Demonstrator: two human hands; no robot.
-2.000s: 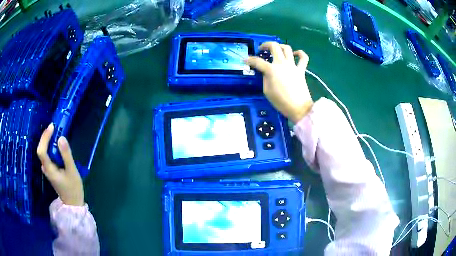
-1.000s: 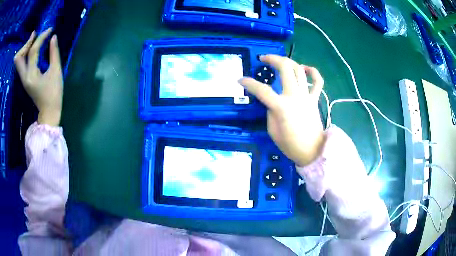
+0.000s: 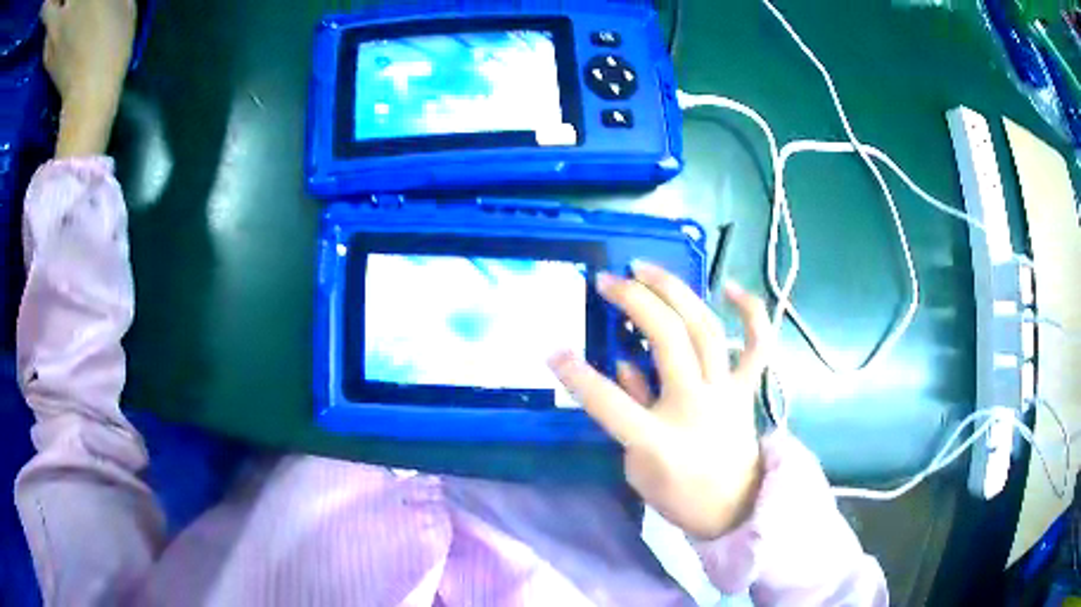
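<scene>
A blue handheld unit [image 3: 474, 320] with a lit blue-white screen lies flat nearest me. My right hand [image 3: 688, 391] is over its keypad end, fingers spread, thumb at the screen's lower right corner. The hand covers most of the keypad. A second blue unit [image 3: 456, 85] with a lit screen lies just beyond it, its round direction pad uncovered. A white cable [image 3: 741, 109] runs from its right end. My left hand [image 3: 89, 42] is at the top left, its fingers cut off by the picture's edge, so its grip is hidden.
A white power strip [image 3: 986, 285] with cords plugged in lies at right beside a tan board [image 3: 1043, 344]. White cords loop over the green bench surface [image 3: 213, 344]. Parts of blue units show at the far left edge. My pink striped coat [image 3: 344, 534] is at the near edge.
The view has shifted towards the near edge, and the farthest unit has left the picture. My right hand has moved from the middle unit's keypad to the nearest unit's.
</scene>
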